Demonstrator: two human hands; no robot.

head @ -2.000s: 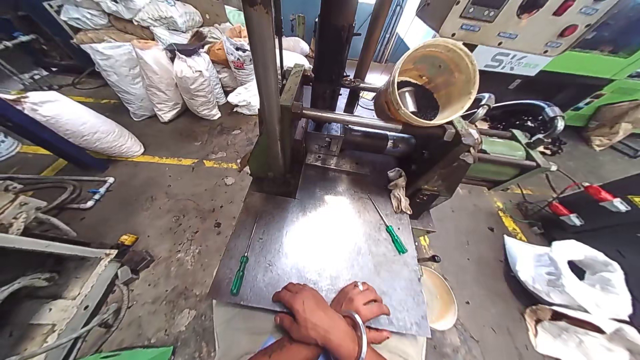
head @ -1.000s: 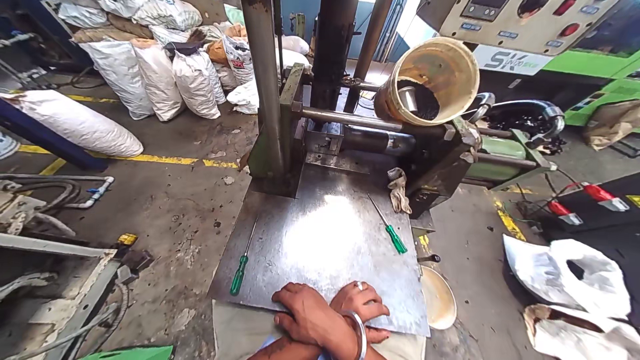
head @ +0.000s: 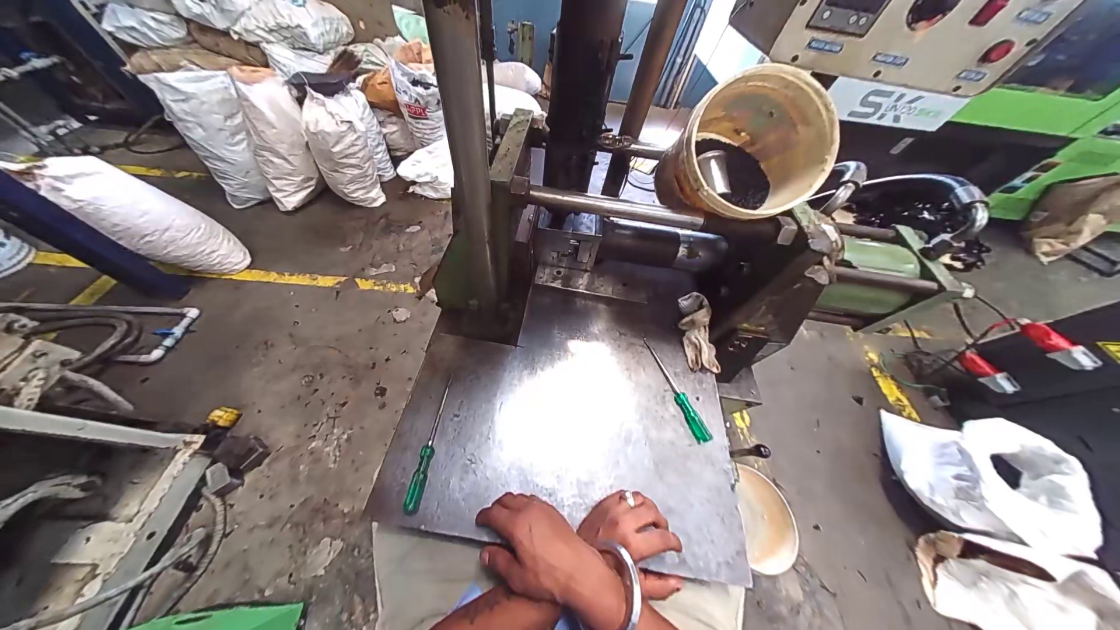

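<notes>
My forearms cross at the wrists over the near edge of a metal plate [head: 472,472]. My right hand [head: 538,547], reaching to the left side, lies on top with a metal bangle at its wrist; it holds nothing. Under it, my left hand [head: 626,529], with a ring, rests on the plate to the right, also empty, fingers loosely bent. A green-handled screwdriver [head: 420,477] lies left of my hands. Another green-handled screwdriver [head: 691,416] lies farther off at the right, near a crumpled, soiled glove [head: 697,332].
Beyond the plate stands a machine with steel tie bars [head: 612,208] and a hydraulic cylinder [head: 875,258]. A bucket [head: 814,131] holding black material and a metal cup tilts on top. Filled sacks [head: 337,149] stand back left. White bags [head: 1032,472] lie right; a shallow round container [head: 766,521] sits beside the plate.
</notes>
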